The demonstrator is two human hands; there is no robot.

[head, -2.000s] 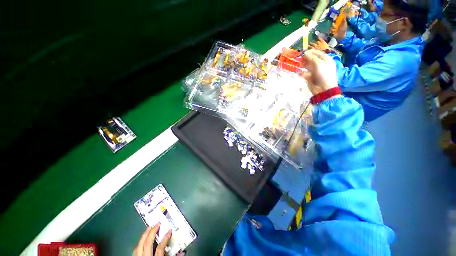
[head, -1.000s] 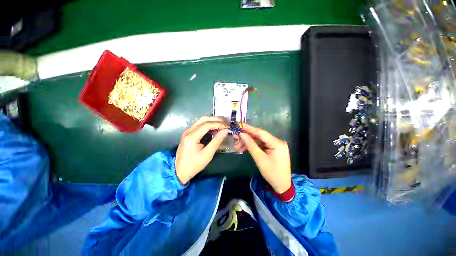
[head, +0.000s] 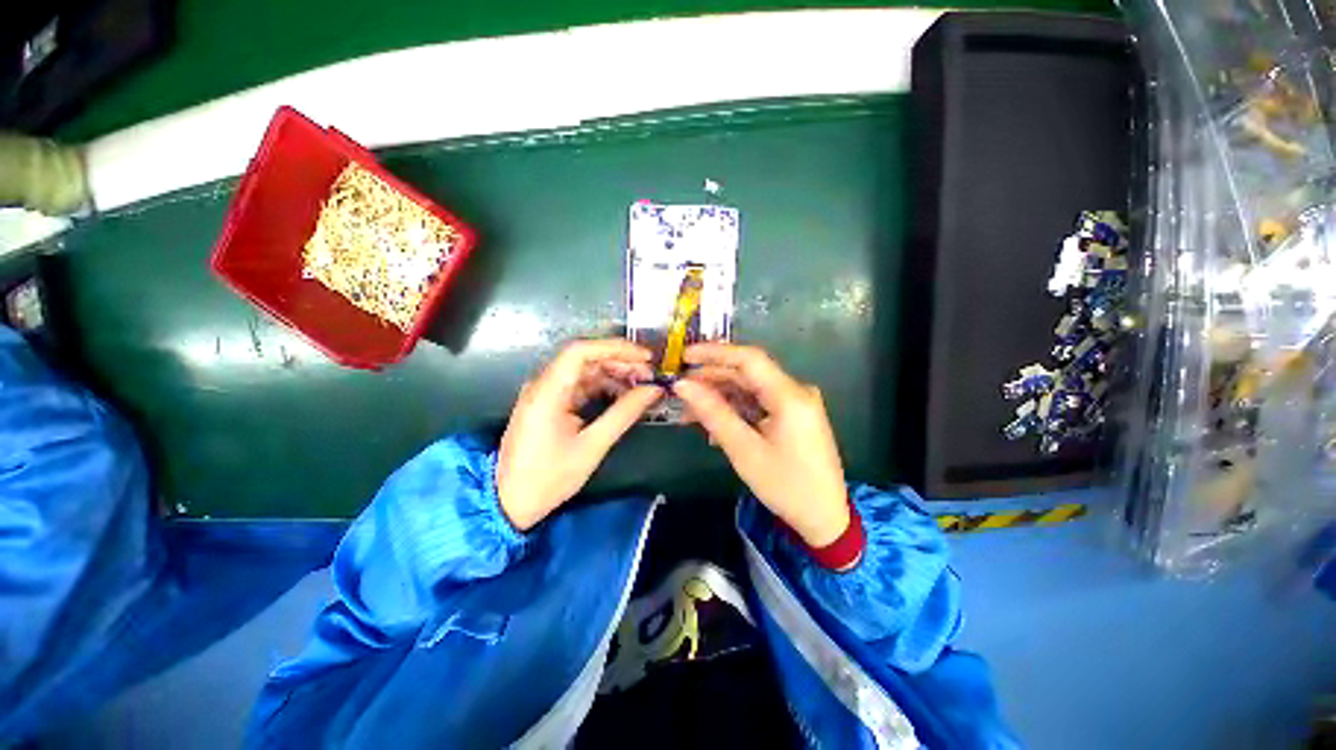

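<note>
The silvery-white phone mid-frame (head: 662, 249) lies upright-on in front of me on the dark-green bench. An orange flex part (head: 683, 321) runs along its middle, its near end between my fingertips. My left hand (head: 574, 425) and my right hand (head: 768, 435) meet over the near end of the frame. The thumbs and fingers of both pinch a small dark part at the flex's end. The fingers hide most of that part and the frame's near end.
A red bin (head: 258, 252) of tiny pale pieces (head: 380, 248) stands left. At right, a black tray (head: 1008, 264) holds a heap of small boards (head: 1070, 344), beside stacked clear plastic trays (head: 1231, 366). A white rail (head: 557, 76) runs behind. Another person's blue sleeve (head: 66, 498) shows left.
Two seconds ago my right hand was at the clear trays; both hands are now at the frame. Since one second ago, the orange flex shows extended along the frame, where a dark strip showed before.
</note>
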